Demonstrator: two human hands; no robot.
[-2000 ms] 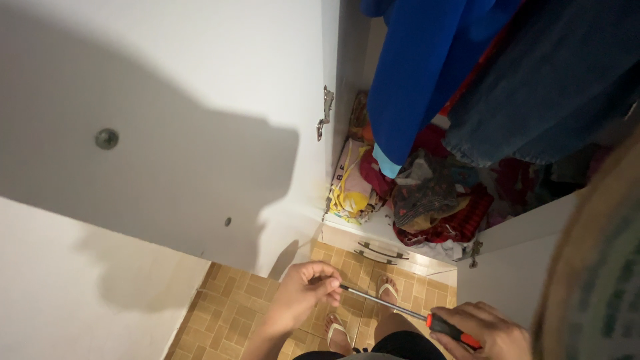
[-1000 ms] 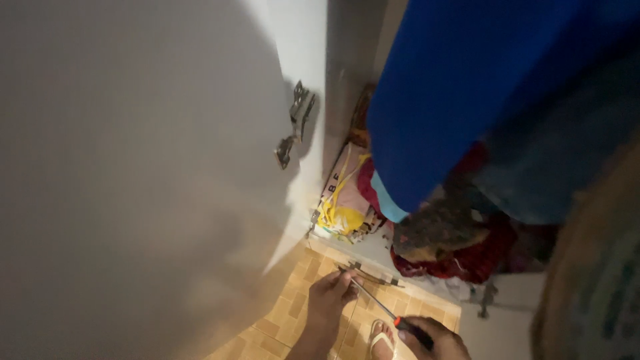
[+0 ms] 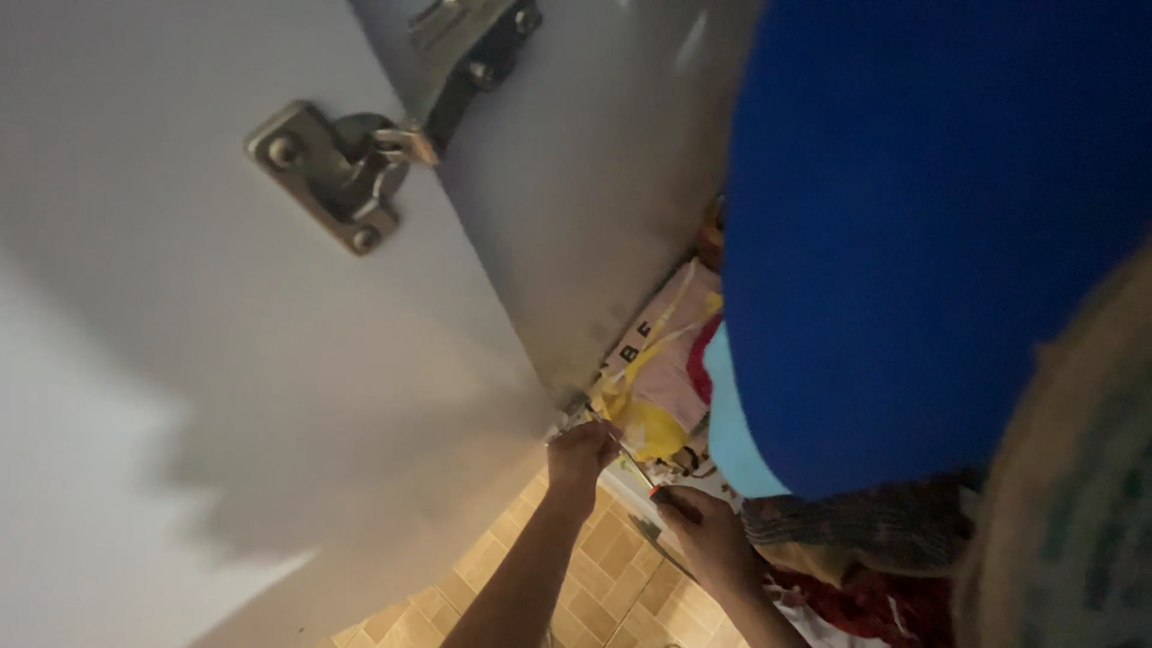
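My right hand is closed around the red and black handle of a screwdriver, whose metal shaft points up and left. The fingers of my left hand are at the shaft's far end, close to the cabinet's lower hinge; whether they pinch the shaft or touch the hinge is too small to tell. The tip is hidden near the hinge. Higher up, a metal cup hinge joins the white door to the cabinet's side panel.
A blue garment with a light blue edge hangs at the right. Pink cloth, a yellow item and dark red clothes lie in the cabinet bottom. A blurred rounded object fills the lower right. Tiled floor shows below.
Both hands and the screwdriver have moved from in front of the cabinet to its lower hinge corner. The view has moved closer to the door and hinges.
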